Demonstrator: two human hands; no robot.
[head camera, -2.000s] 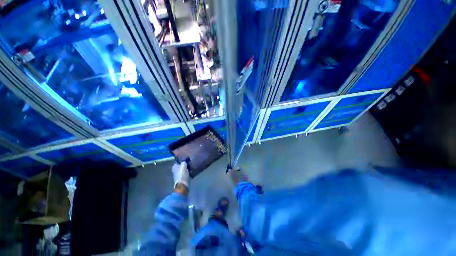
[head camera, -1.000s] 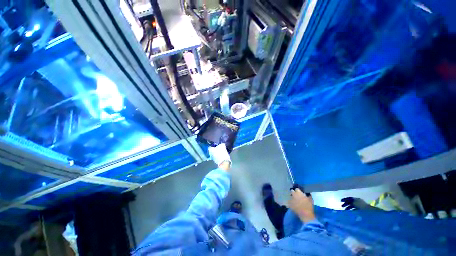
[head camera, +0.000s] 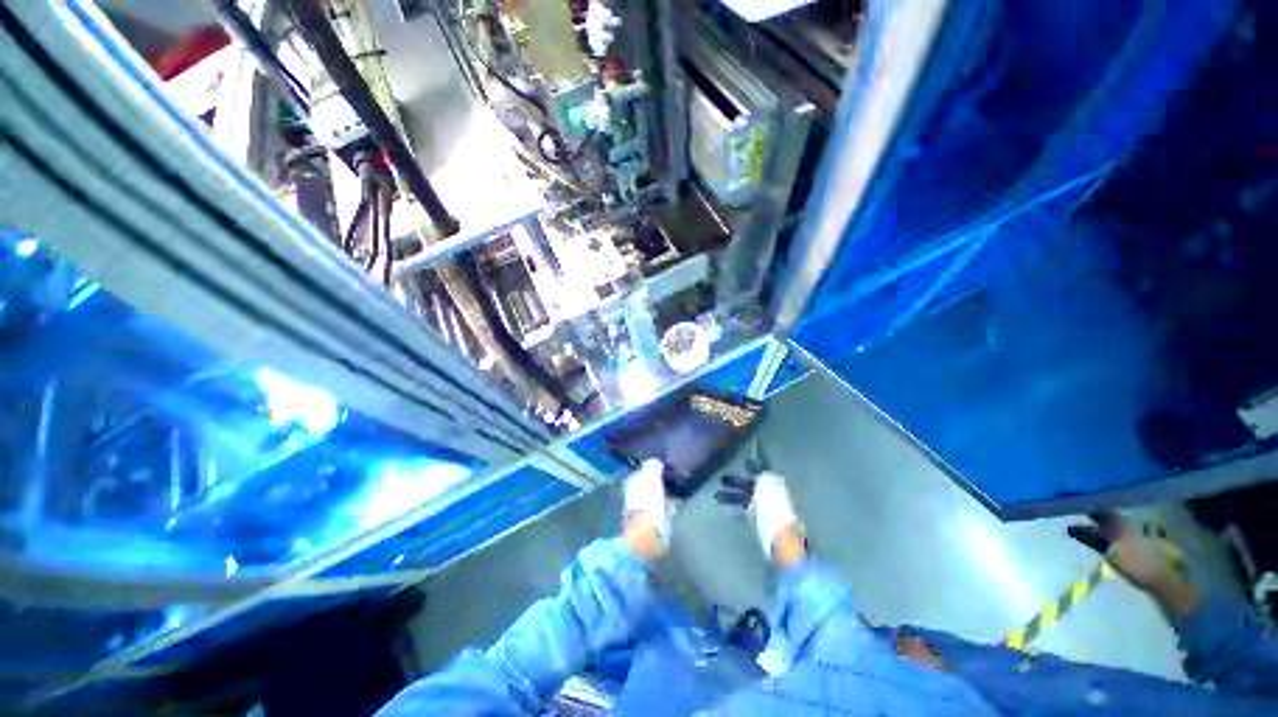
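Note:
A dark shallow tray (head camera: 697, 437) with small pale bits along its far right edge is at the lower rim of the open machine. My left hand (head camera: 645, 504), in a white glove, grips the tray's near left edge. Its fingertips are hidden by the tray. My right hand (head camera: 764, 502) has a white back and dark fingers. It is just right of the tray's near side with its fingers spread and holds nothing. The tray looks slightly blurred.
The open machine (head camera: 561, 266) shows metal mechanisms, dark hoses and a small white round cup (head camera: 685, 346). A blue door panel (head camera: 1002, 350) stands open at right. Another person's hand (head camera: 1146, 558) is by its lower edge. Yellow-black floor tape (head camera: 1061, 605) lies beyond.
The tray and my left hand have moved right and slightly down. The door stands wider open. My gloved right hand now shows beside the tray. More of the machine's inside is in view.

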